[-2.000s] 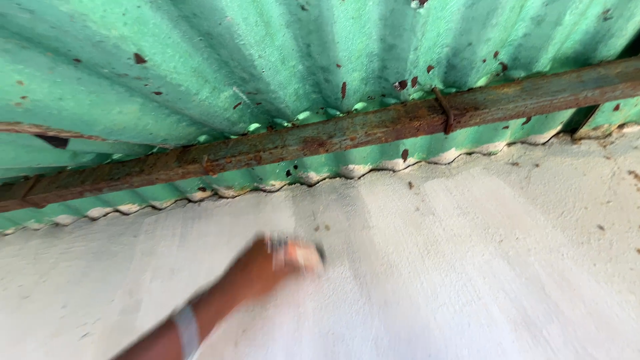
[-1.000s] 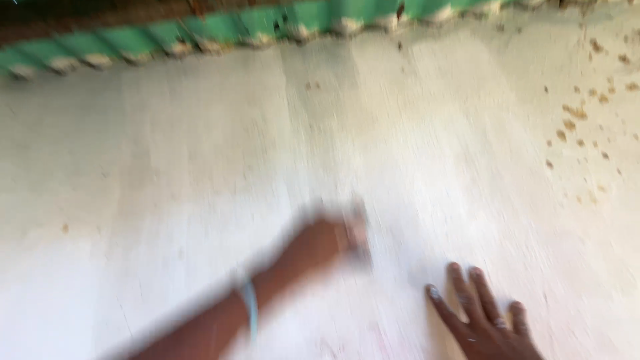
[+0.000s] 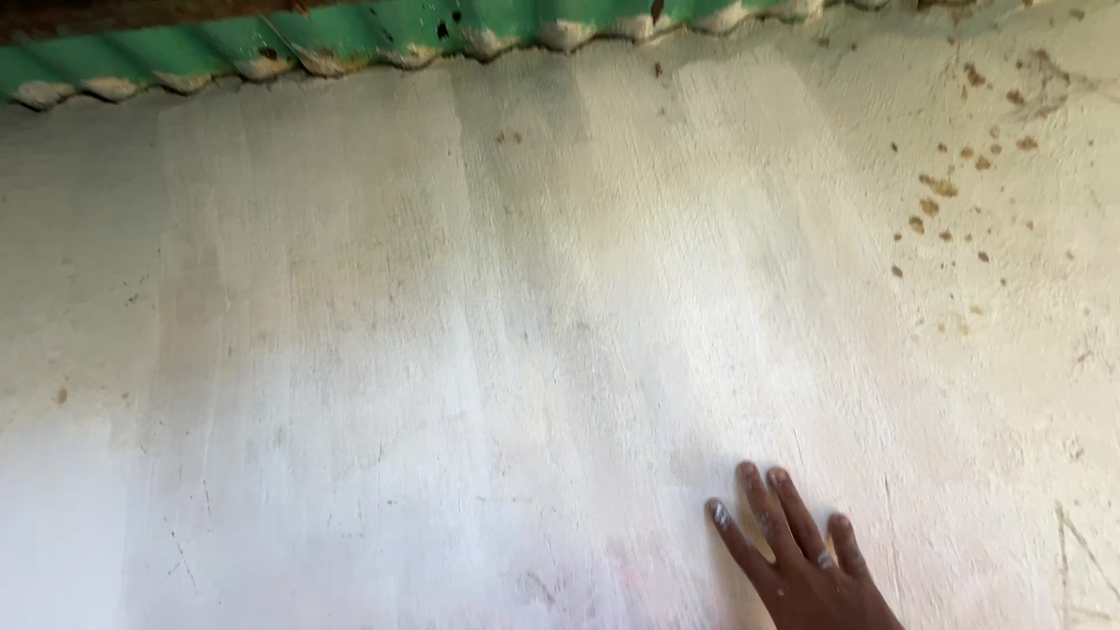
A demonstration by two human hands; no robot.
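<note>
My right hand (image 3: 801,551) is at the lower right, its back toward me and its fingers spread against the painted wall (image 3: 525,394). It holds nothing that I can see. White paint marks one fingernail and some of the fingers; the thumb cannot be made out. My left hand is out of view. Pale upright strokes cover the middle of the wall, with greyer bands between them near the top and brighter white low on the left.
Green corrugated metal sheeting (image 3: 367,35) meets the wall's top along a wavy, rough edge. A rusty metal beam (image 3: 114,17) crosses the upper left corner. Brown spots (image 3: 941,185) dot the wall at the upper right.
My left hand and its banded wrist, blurred against the wall in both earlier frames, have left the view. My right hand stays on the wall since one second ago. The view has tilted down from the sheeting.
</note>
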